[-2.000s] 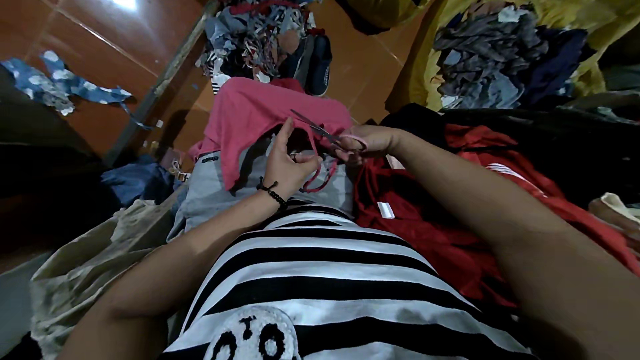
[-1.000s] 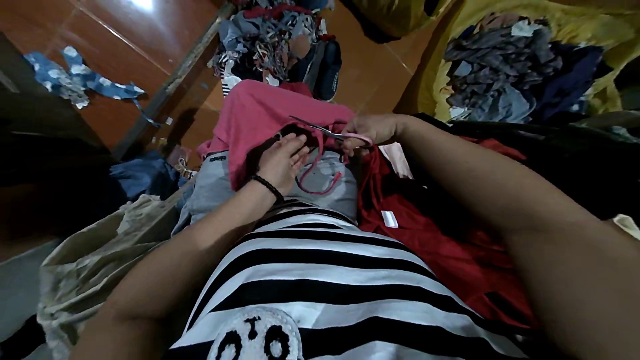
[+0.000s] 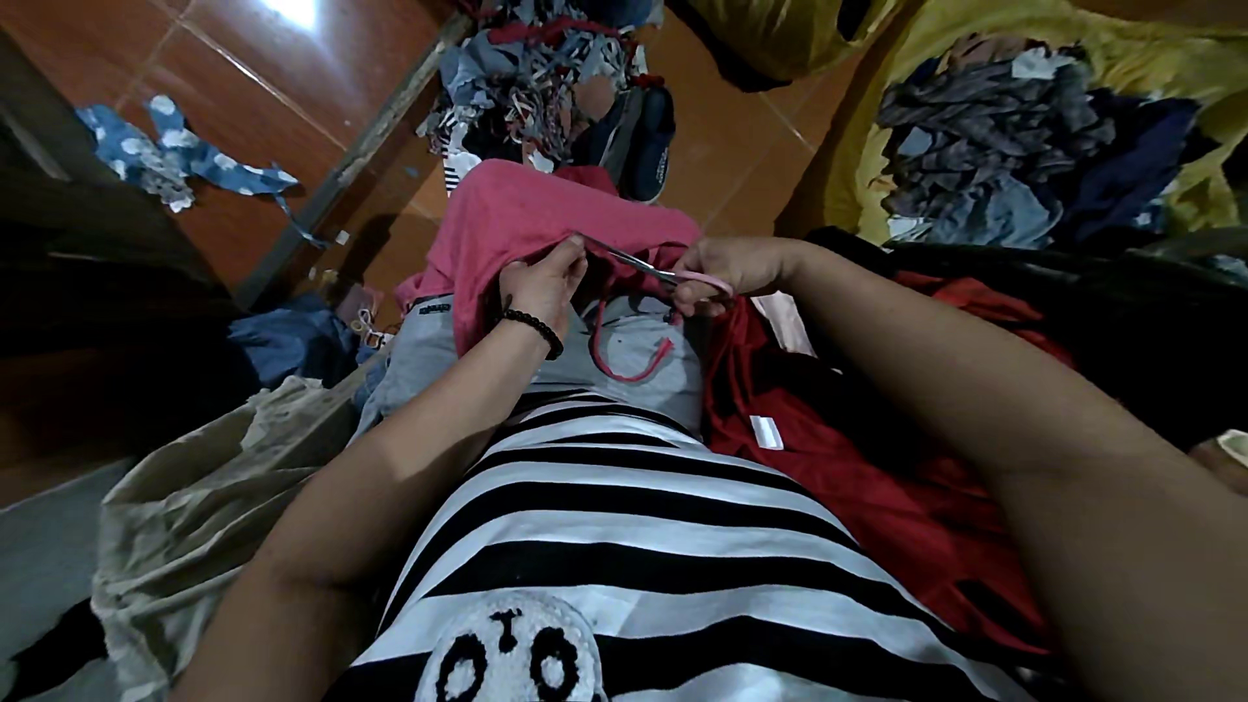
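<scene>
A pink cloth garment (image 3: 546, 210) lies over my lap and knees, on top of grey trousers (image 3: 634, 341). My left hand (image 3: 541, 288) pinches the edge of the pink cloth between thumb and fingers. In my right hand (image 3: 710, 276) is a pair of scissors (image 3: 643, 265) with pink handles, the blades pointing left along the cloth toward my left fingertips. A narrow pink strip (image 3: 600, 351) hangs in a loop below the blades, over the grey trousers. Whether the blades are cutting cloth at this moment I cannot tell.
Red fabric (image 3: 809, 468) lies to the right, beige cloth (image 3: 224, 487) to the left. Beyond my knees is a heap of cloth scraps (image 3: 546, 88). A yellow sack (image 3: 848, 185) at the upper right holds dark cloth. Blue dotted cloth (image 3: 185, 151) lies on the tiled floor.
My left hand has moved up to the edge of the pink cloth near the scissor tips. The scissors, level a second ago, now slant down toward my right hand.
</scene>
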